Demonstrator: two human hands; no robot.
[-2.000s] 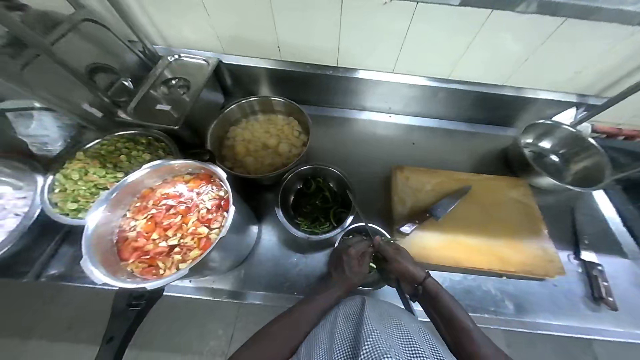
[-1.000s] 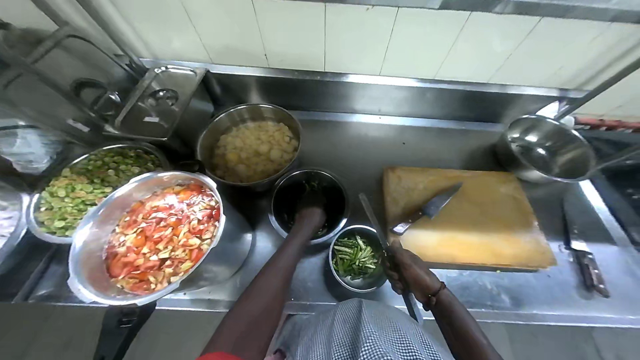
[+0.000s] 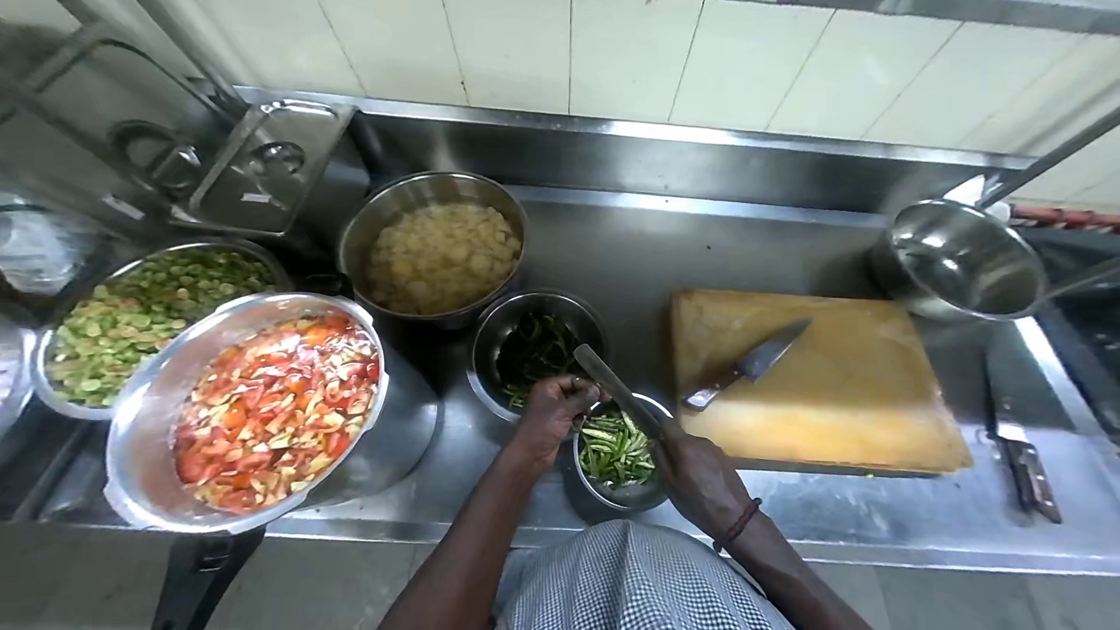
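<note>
My right hand (image 3: pixel 696 468) grips a knife (image 3: pixel 617 389), its blade slanting up and left over the rim of a small steel bowl. Sliced green chillies (image 3: pixel 617 451) lie in that bowl (image 3: pixel 604 503). Between the two bowls, my left hand (image 3: pixel 557 411) has its thumb and fingertips pinched together near the blade; a small green piece seems to be between them, partly hidden. Just behind it stands a second steel bowl (image 3: pixel 477 350) with dark green chillies (image 3: pixel 538 346) inside.
At the left stand a pressure cooker (image 3: pixel 131 437) of chopped tomatoes, a pan (image 3: pixel 52 394) of cut green vegetables and a pot (image 3: pixel 350 236) of pale pieces in liquid. Rightward are a cutting board (image 3: pixel 831 385) with a knife (image 3: pixel 757 359), another knife (image 3: pixel 1024 464) and an empty saucepan (image 3: pixel 962 262).
My left hand has come out of the bowl of dark green chillies and is now beside the knife. The right hand's knife has swung to point up and left across the small bowl.
</note>
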